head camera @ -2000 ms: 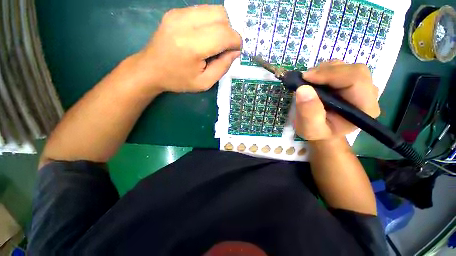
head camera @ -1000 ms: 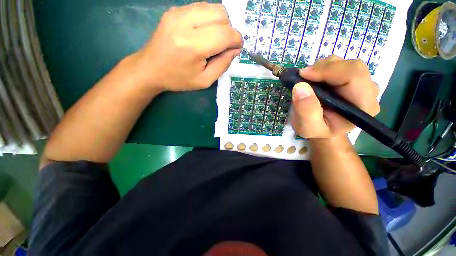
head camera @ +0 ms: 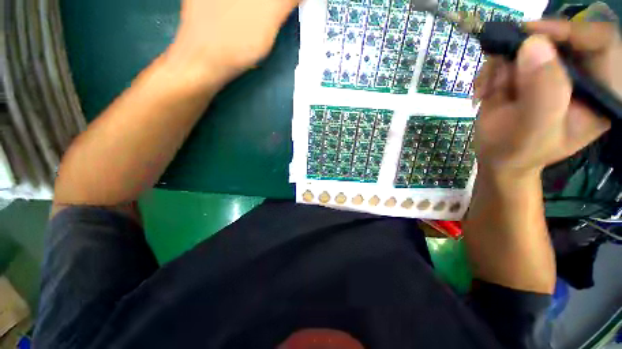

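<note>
A white tray (head camera: 354,98) holds four green PCB panels; the lower left panel (head camera: 346,144) and lower right panel (head camera: 434,153) show fully. My right hand (head camera: 545,95) grips the black handle of a soldering iron (head camera: 505,39), blurred, at the upper right. The iron's metal barrel points left over the top of the upper right panel (head camera: 451,60). My left hand (head camera: 235,27) is at the top, left of the tray, and its fingers are cut off by the top edge. I cannot see whether it holds anything.
Stacked pale sheets (head camera: 34,95) stand at the far left. A yellow tip cleaner pot (head camera: 592,15) is partly hidden behind my right hand. Cables (head camera: 600,221) lie at the right. A red item (head camera: 449,228) shows below the tray's lower edge. The mat (head camera: 239,136) is dark green.
My right hand and the iron have moved right and up, away from the upper left panel. My left hand has moved up, partly out of view. The lower right panel is now uncovered.
</note>
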